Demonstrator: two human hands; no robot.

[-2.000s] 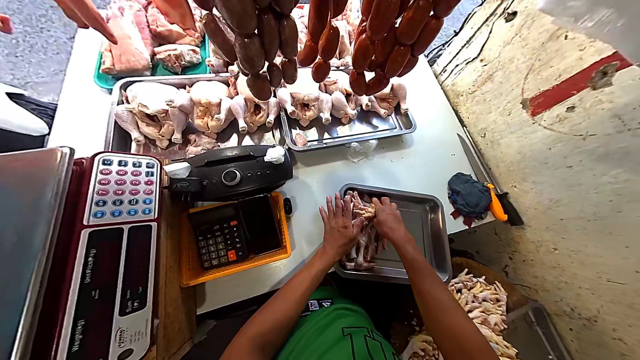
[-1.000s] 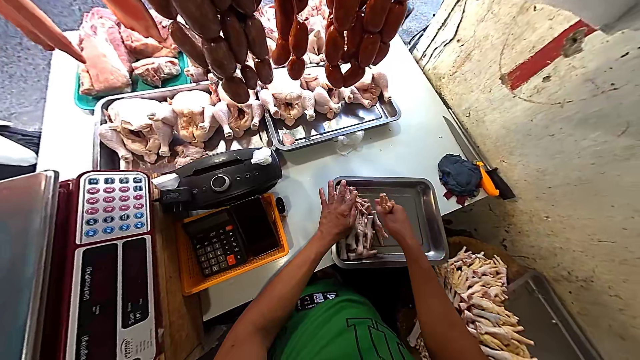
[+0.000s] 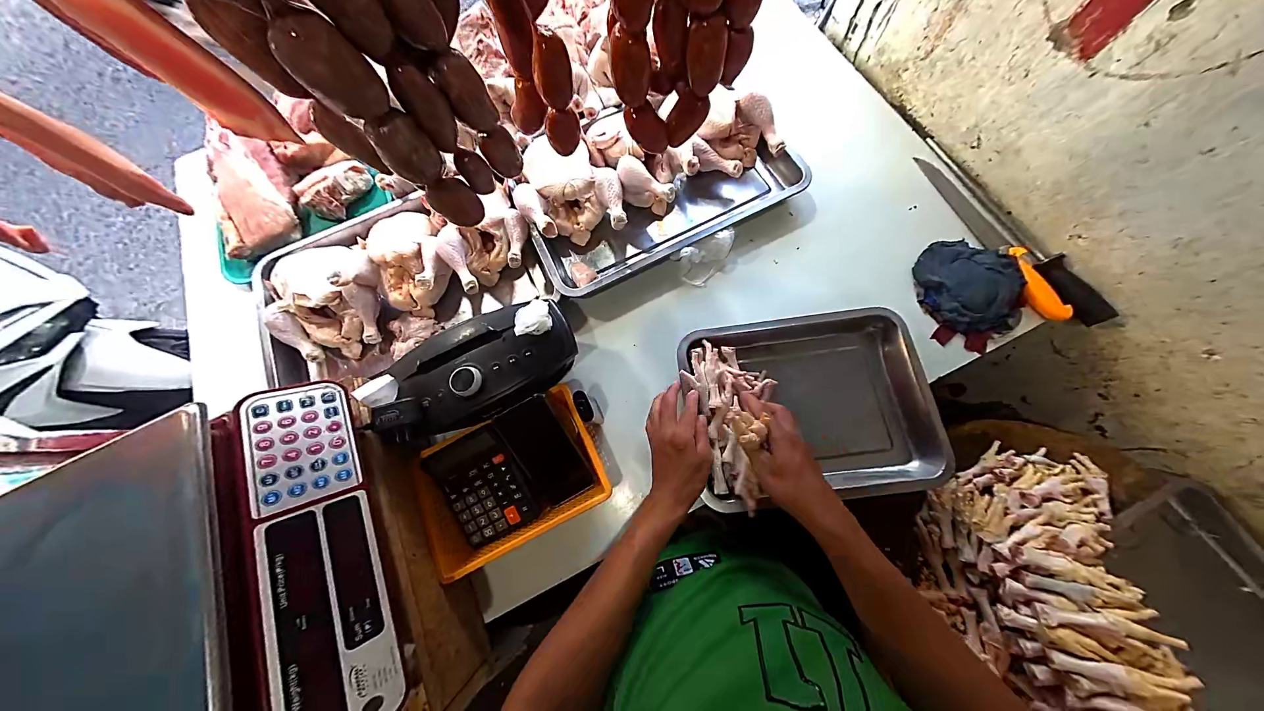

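A rectangular metal tray [image 3: 839,395] lies on the white table before me, with chicken feet [image 3: 726,395] laid side by side at its left end. My left hand [image 3: 678,439] rests against the left side of these feet, over the tray's rim, its fingers pointing away from me. From the right, my right hand [image 3: 785,449] is closed around a yellowish chicken foot [image 3: 748,429] at the near side of the row. A large heap of chicken feet [image 3: 1057,573] is at the lower right, below the table's level.
Sausage links [image 3: 336,64] hang overhead. Whole chickens [image 3: 568,188] fill trays at the back. A digital scale [image 3: 316,533], a black speaker-like device [image 3: 474,370] and a calculator [image 3: 484,484] in an orange basket [image 3: 592,494] stand left. An orange-handled knife [image 3: 1042,286] and dark cloth [image 3: 968,286] lie right.
My left hand has gone from lying spread near the feet to pressing along their left side. My right hand has moved down toward the near part of the row. The view has turned and come closer.
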